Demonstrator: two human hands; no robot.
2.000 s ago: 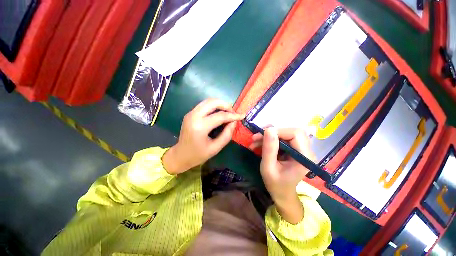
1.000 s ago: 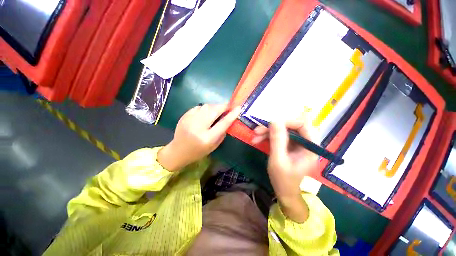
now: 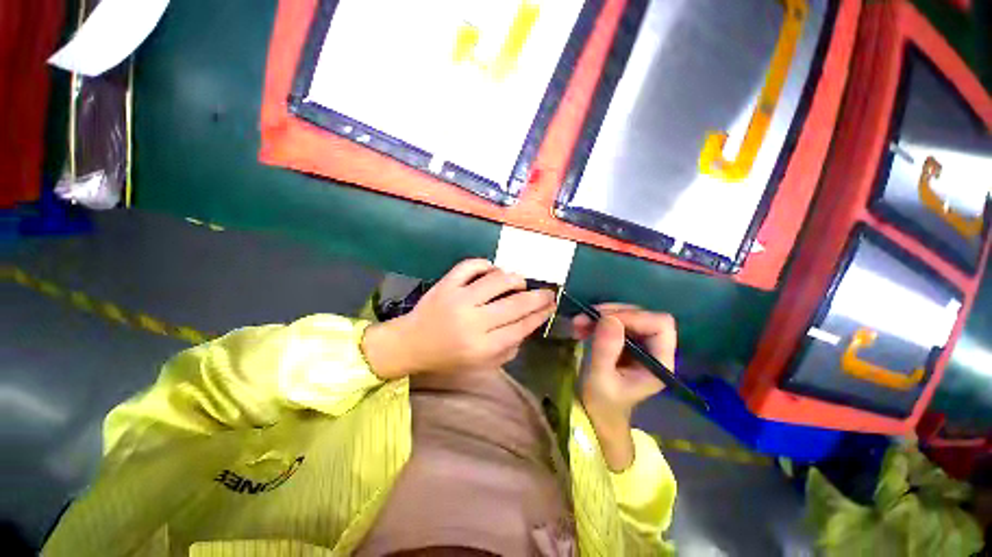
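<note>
My left hand (image 3: 473,321) holds the near end of a white and cream liner sheet (image 3: 535,257) at the bench edge, with a dark block beside the fingertips. My right hand (image 3: 629,354) holds a slim black tweezers-like stick (image 3: 653,364). Its tip meets the liner near my left fingers; whether it grips anything is too small to tell. Above, a red foam tray (image 3: 408,187) holds two display modules with black frames, the left one (image 3: 435,82) and the right one (image 3: 680,109), both with orange-yellow flex cables.
More red foam trays with modules (image 3: 876,316) stand at the right, above a blue object (image 3: 751,424). A curling white sheet (image 3: 114,33) lies over a clear-wrapped dark strip (image 3: 100,141) at the far left. A person's yellow-green sleeve (image 3: 897,495) shows at lower right.
The view has turned and shifted right. Both hands have left the left module's corner for the liner at the bench edge. The left hand now holds the liner; the right hand still holds the black stick.
</note>
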